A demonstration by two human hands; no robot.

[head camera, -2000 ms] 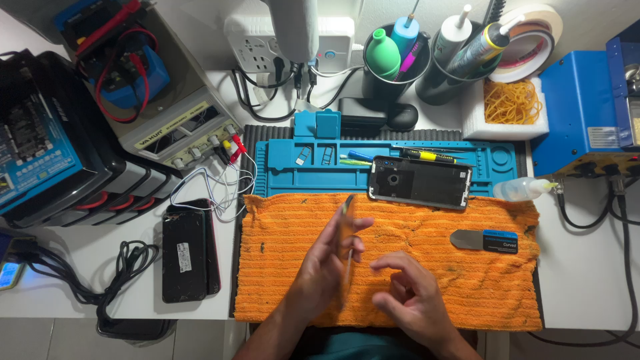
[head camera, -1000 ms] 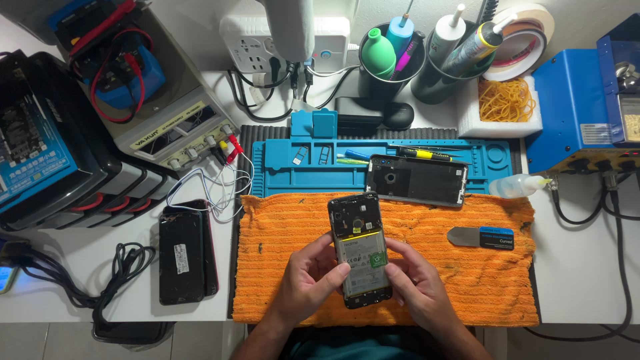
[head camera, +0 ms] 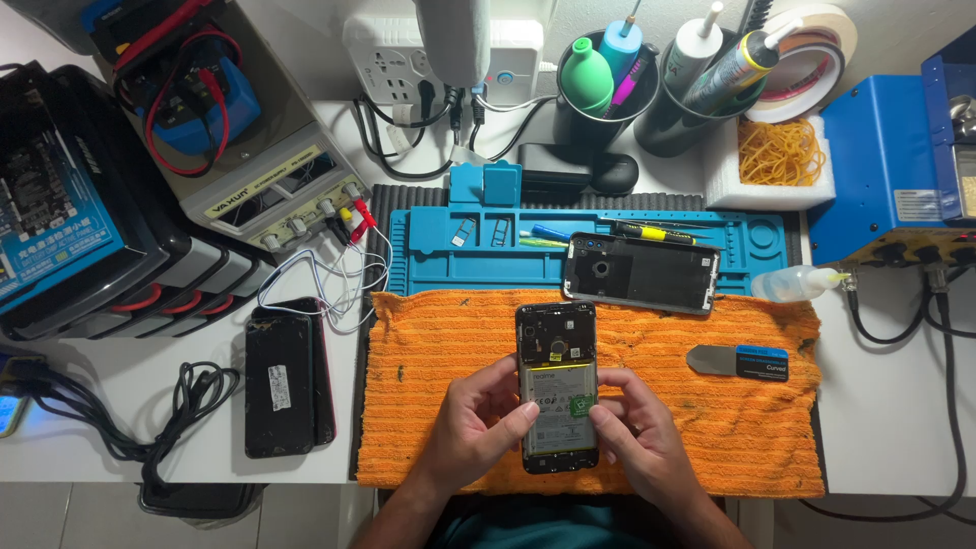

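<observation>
An opened smartphone (head camera: 557, 387), its battery and inner frame showing, is held upright over the orange towel (head camera: 427, 343). My left hand (head camera: 484, 423) grips its left edge, thumb at the battery's side. On the opposite edge is my right hand (head camera: 637, 427), its thumb near the green sticker. Beyond the phone, a detached phone back cover (head camera: 642, 273) lies inner side up, partly on the blue silicone repair mat (head camera: 488, 263). A thin metal pry blade with a black and blue handle (head camera: 738, 362) rests on the towel at the right. Fingers behind the phone are partly hidden.
Two dark phones (head camera: 280, 381) lie stacked at the left, near a bench power supply (head camera: 267, 183) with thin leads. A yellow-and-black screwdriver (head camera: 654, 232) lies on the mat. Farther right are a clear squeeze bottle (head camera: 799, 283), a foam box of rubber bands (head camera: 770, 164) and a blue station (head camera: 877, 168).
Two seconds ago my hands were apart, with a blurred object by the left one. One second ago both hands held the opened phone, much as now.
</observation>
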